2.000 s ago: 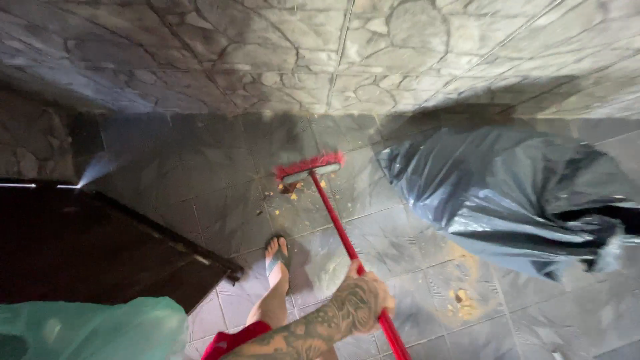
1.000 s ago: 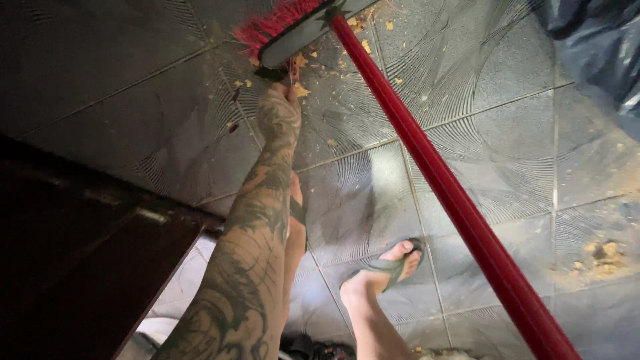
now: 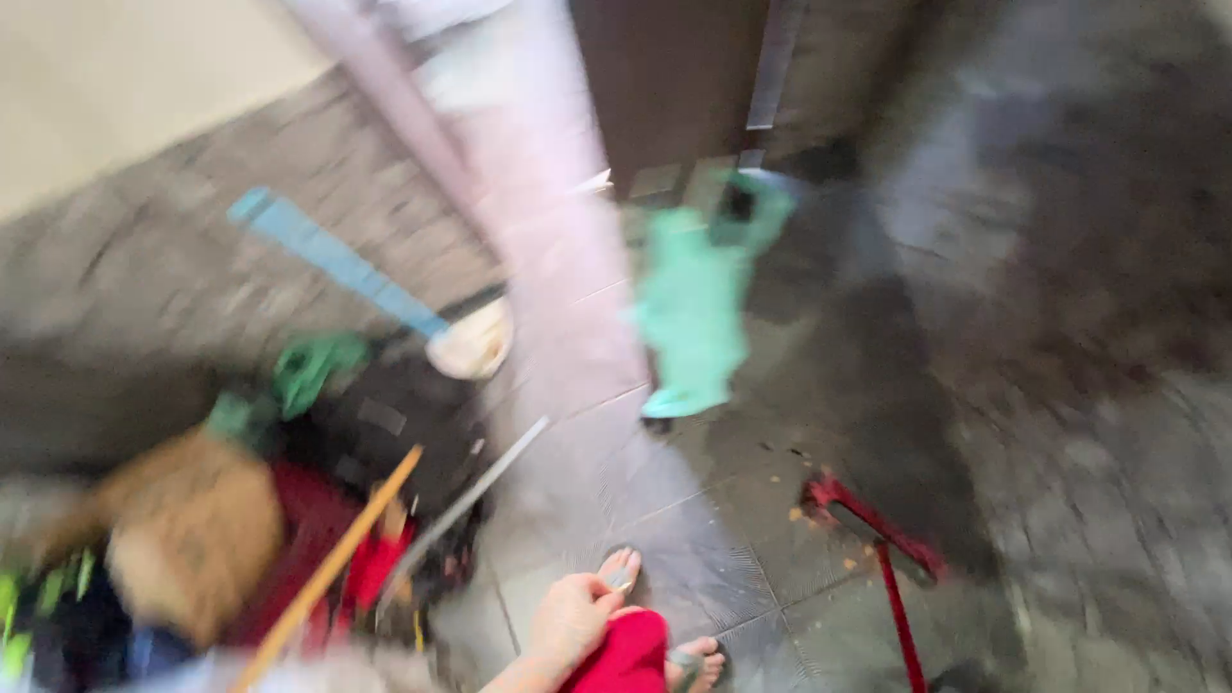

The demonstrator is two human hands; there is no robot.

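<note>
My left hand is at the bottom centre, in front of red cloth, its fingers drawn together. Blur hides whether the small pale spot at the fingertips is something held. My right hand is out of view. To the right, a red-bristled broom rests on the grey tiled floor, its red handle running out past the bottom edge. Yellowish crumbs and dark bits lie by its bristles. My feet in flip-flops are beside and beyond the hand.
A green plastic bag stands near a dark door-like panel. On the left are a blue-handled item with a whitish head, a yellow pole, a grey pole and a blurred pile with a tan item. Rough stone walls flank the floor.
The view has swung widely, bringing the left-hand pile and the green bag into sight. A tattooed arm reached down to the broom head one second ago; now my left hand is away from it.
</note>
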